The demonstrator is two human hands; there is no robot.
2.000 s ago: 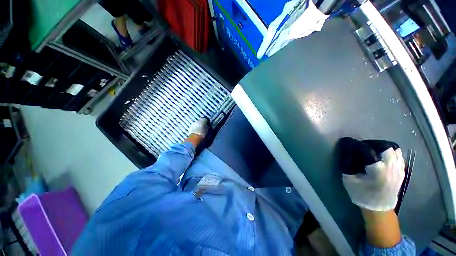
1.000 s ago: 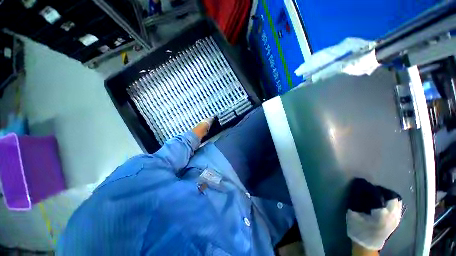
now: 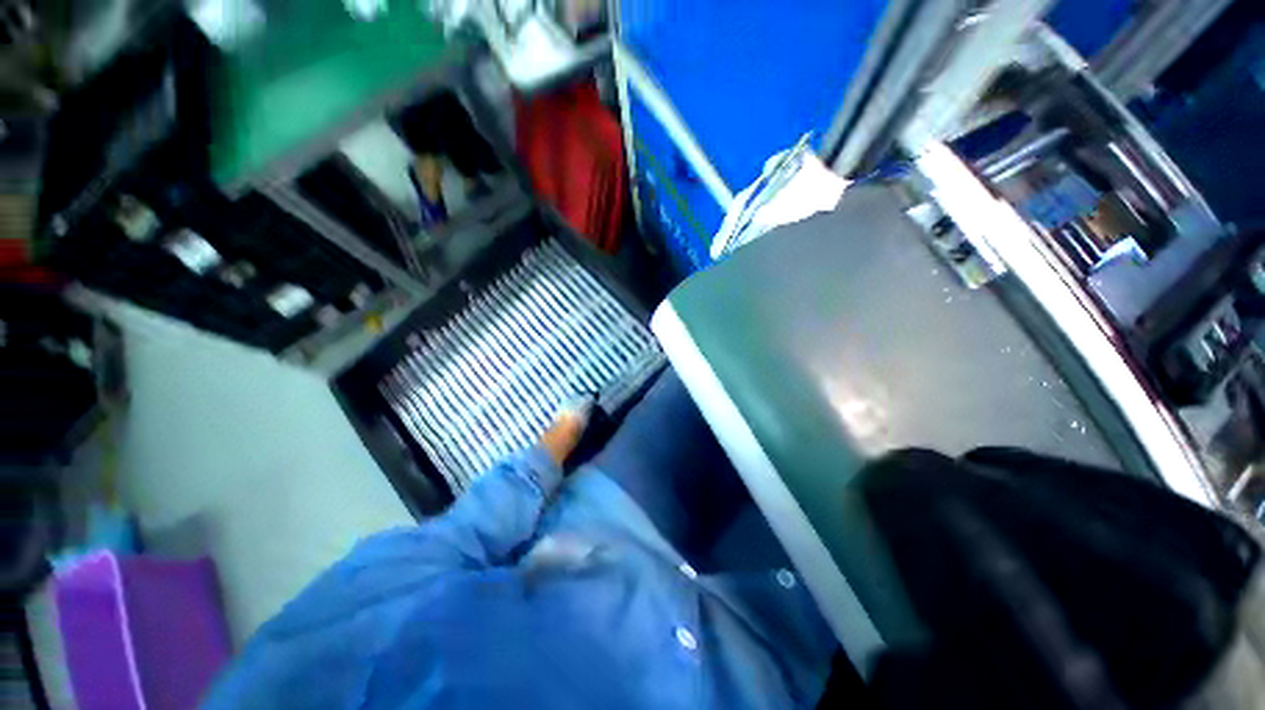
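The black parts tray lies low at centre-left with dense rows of silvery parts. My left hand, gloved with dark fingertips, is small and blurred at the tray's near edge, touching or just above the silvery parts. Its fingers are too unclear to show a grip. My right hand is a large, blurred dark shape close to the camera at lower right, over the bench. A pale bit of glove shows at the frame's edge. Whether it holds a black part cannot be told.
A crumpled white cloth lies at the bench corner by the blue panel. The machine's pale rail runs along the bench's far side, with fixtures behind it. A purple bin stands at lower left; a green table is at upper left.
My right hand has risen from the bench towards the camera and looks much larger. My left hand stays at the tray's near edge. The view has turned and blurred.
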